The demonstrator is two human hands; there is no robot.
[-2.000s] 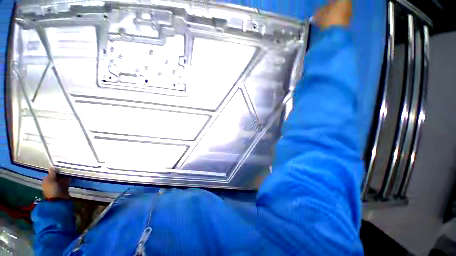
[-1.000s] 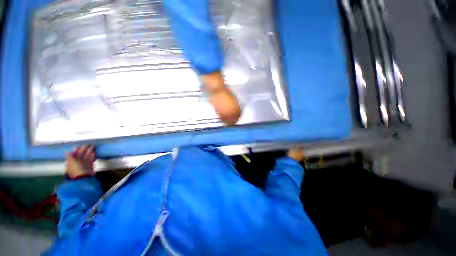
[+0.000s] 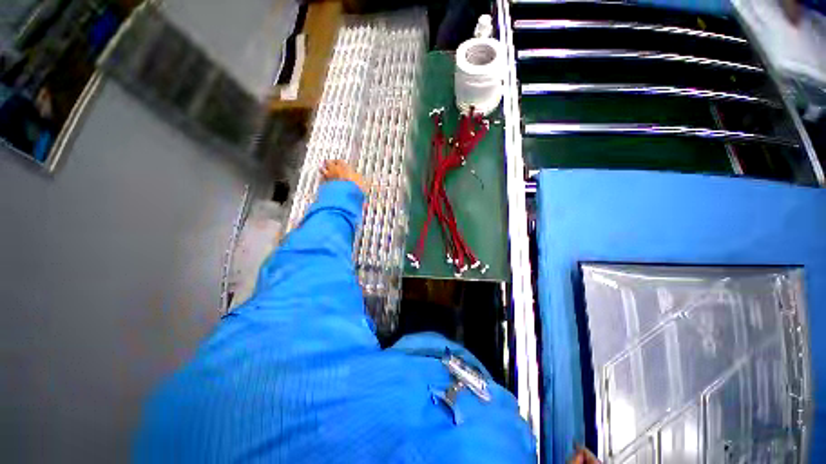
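My left hand (image 3: 342, 172) is at the end of my stretched arm, over the long ridged whitish LED bar trays (image 3: 385, 136). It is small, and whether its fingers hold a bar cannot be told. A few fingertips, apparently of my right hand (image 3: 583, 456), show at the bottom edge by the panel's near left corner; the rest is cut off. The silver back panel (image 3: 670, 335) lies on the blue pad (image 3: 652, 213) at the right.
Red wire leads (image 3: 444, 186) lie bundled on the green bench top (image 3: 489, 204). A white roll (image 3: 479, 77) and a small white bottle (image 3: 485, 25) stand behind them. Shiny conveyor rollers (image 3: 634, 90) cross at the upper right. A blurred dark strip-like object (image 3: 186, 82) is at the upper left.
The view has turned left to the side bench. My left hand has gone from the line's edge to the trays. The panel now shows at the right, and the other person's arm is out of view.
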